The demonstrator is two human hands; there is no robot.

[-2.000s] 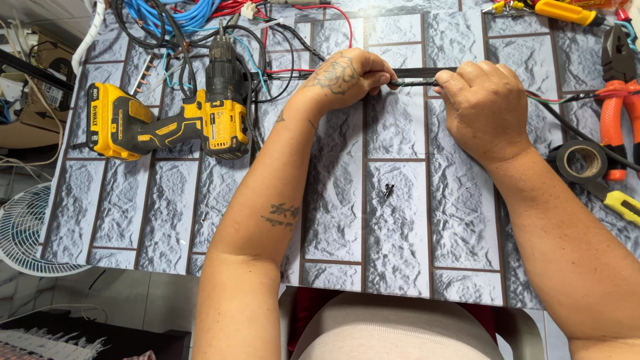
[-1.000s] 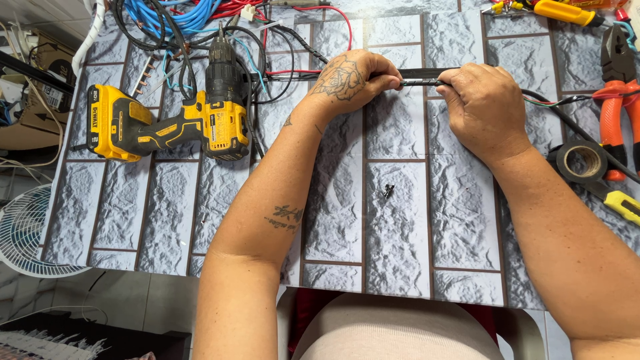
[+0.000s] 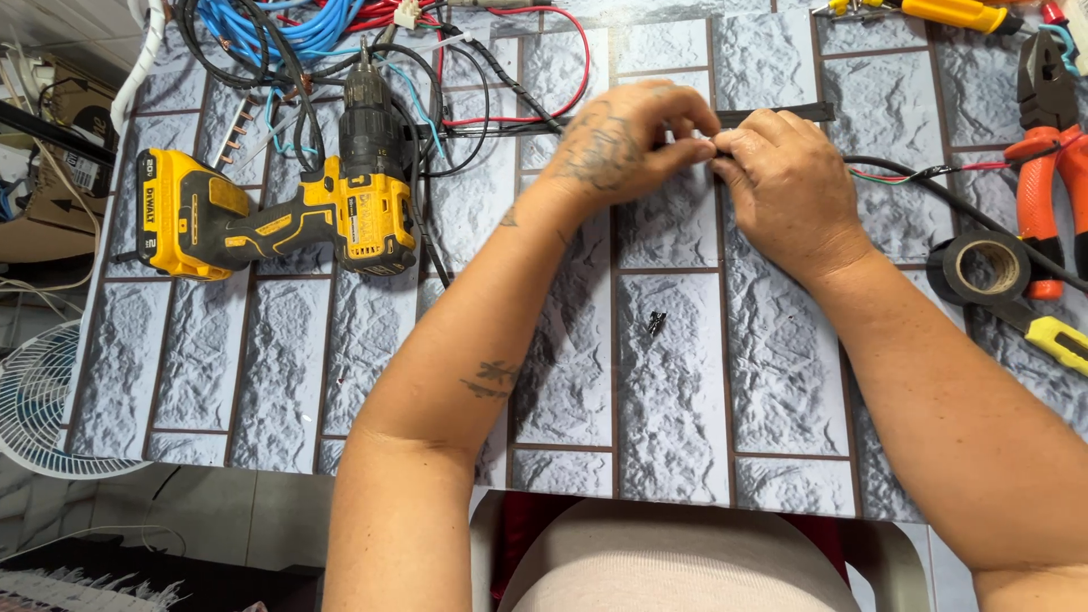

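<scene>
My right hand (image 3: 786, 187) is closed on a thin black cable, whose end by the thumb is mostly hidden. Fingertips of my left hand (image 3: 633, 140), slightly blurred, meet at the right thumb; whether they pinch anything cannot be told. Beyond both hands a flat black strip (image 3: 812, 112) lies across the table. Right of my right hand, thin red and green wires (image 3: 884, 177) run beside a black cable (image 3: 943, 195). A roll of black electrical tape (image 3: 986, 265) lies near the right forearm. A small black scrap (image 3: 655, 323) rests below the hands.
A yellow DeWalt cordless drill (image 3: 365, 212) lies left, below coiled blue wires (image 3: 272, 34) and a red wire (image 3: 586, 59). On the right are orange-handled pliers (image 3: 1037, 187), a yellow utility knife (image 3: 1058, 340) and a yellow-handled screwdriver (image 3: 960, 13). A fan (image 3: 51, 408) stands beyond the table's left edge.
The left hand has turned and its fingers have spread, coming up against the right hand. Earlier the two hands were apart with a black length between them. The right hand has barely moved.
</scene>
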